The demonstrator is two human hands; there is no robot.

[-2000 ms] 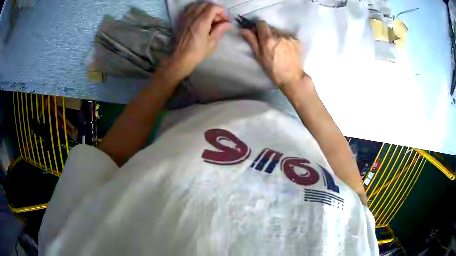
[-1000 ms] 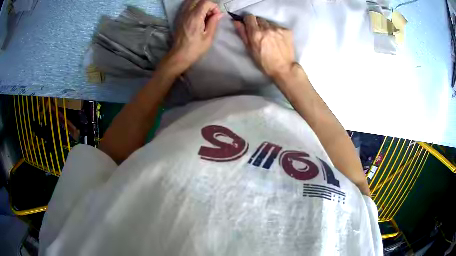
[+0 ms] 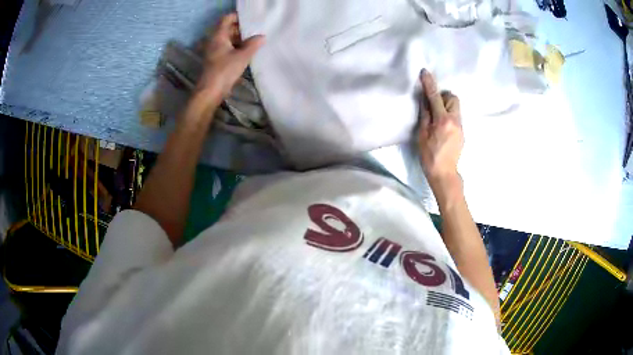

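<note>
The light grey-beige jacket body (image 3: 305, 90) lies spread over the table's near edge, with a narrow stitched pocket rectangle (image 3: 355, 35) facing up. My left hand (image 3: 228, 59) holds its left edge, thumb over the cloth and fingers at the rim. My right hand (image 3: 441, 132) lies palm down at the cloth's right part, index finger stretched forward and other fingers curled. A small dark tip, which looks like the thread snips (image 3: 423, 72), shows at the index fingertip; the rest is hidden under the hand.
A crumpled darker grey-beige pile (image 3: 239, 104) lies under my left forearm, beside a tan piece (image 3: 150, 118). More tan pieces (image 3: 525, 54) lie on cloth at right. A dark object (image 3: 553, 7) is at the far edge. Yellow wire racks (image 3: 62, 187) stand below the pale blue table (image 3: 90, 76).
My hands have moved apart from the pocket, left hand to the cloth's left edge, right hand right and nearer me. The jacket has shifted, and the whole pocket rectangle now shows.
</note>
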